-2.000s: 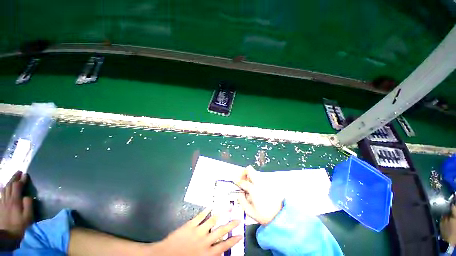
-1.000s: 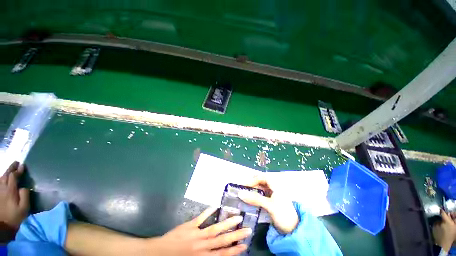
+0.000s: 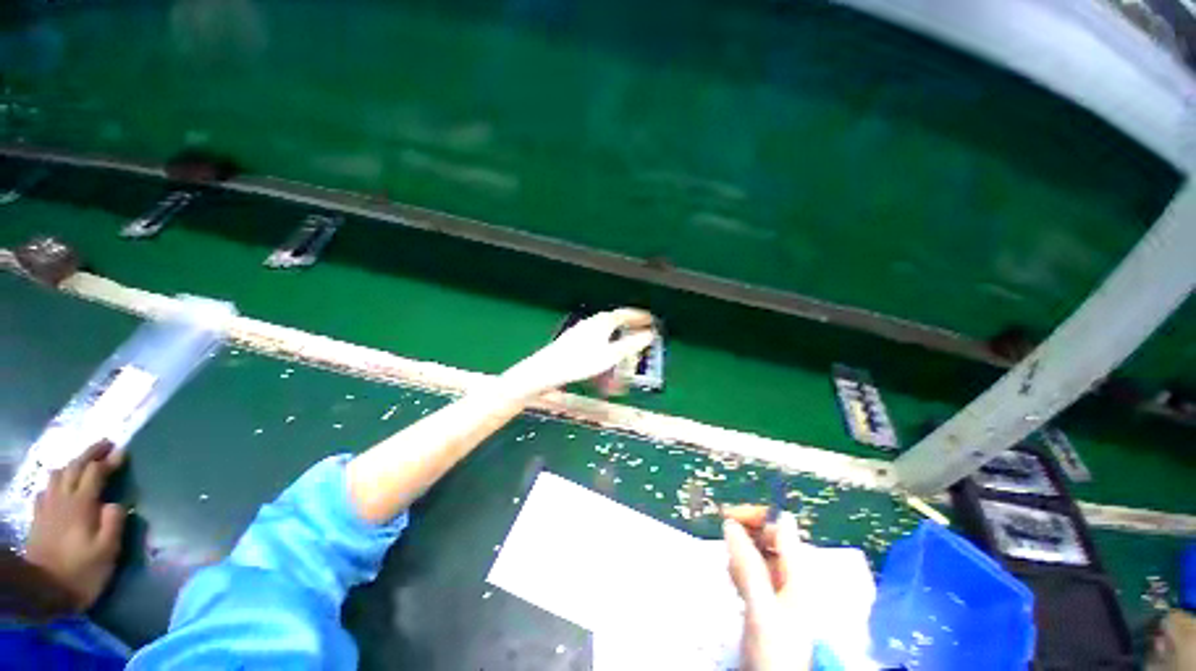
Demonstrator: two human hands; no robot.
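My left hand [image 3: 597,354] reaches over the green belt. Its fingers are at a phone unit [image 3: 648,364] with a pale inside and dark border; whether they grip it is hidden. A dark edge shows behind the hand. My right hand [image 3: 765,590] is above the white sheets [image 3: 617,564] on the bench, fingers pinched around a thin dark stick, apparently tweezers [image 3: 777,496]. No phone shows on the sheets.
A blue bin [image 3: 955,606], black tray [image 3: 1089,610] and pale post [image 3: 1049,374] stand right. Tiny pale bits [image 3: 695,492] lie along the edge strip. Another person's hand [image 3: 79,524] is by a clear bag [image 3: 138,380] at left. More phones [image 3: 862,406] lie on the belt.
My left hand has moved from the bench up onto the belt. The phone that both hands held over the sheets is gone from there. My right hand has moved right. The view has shifted.
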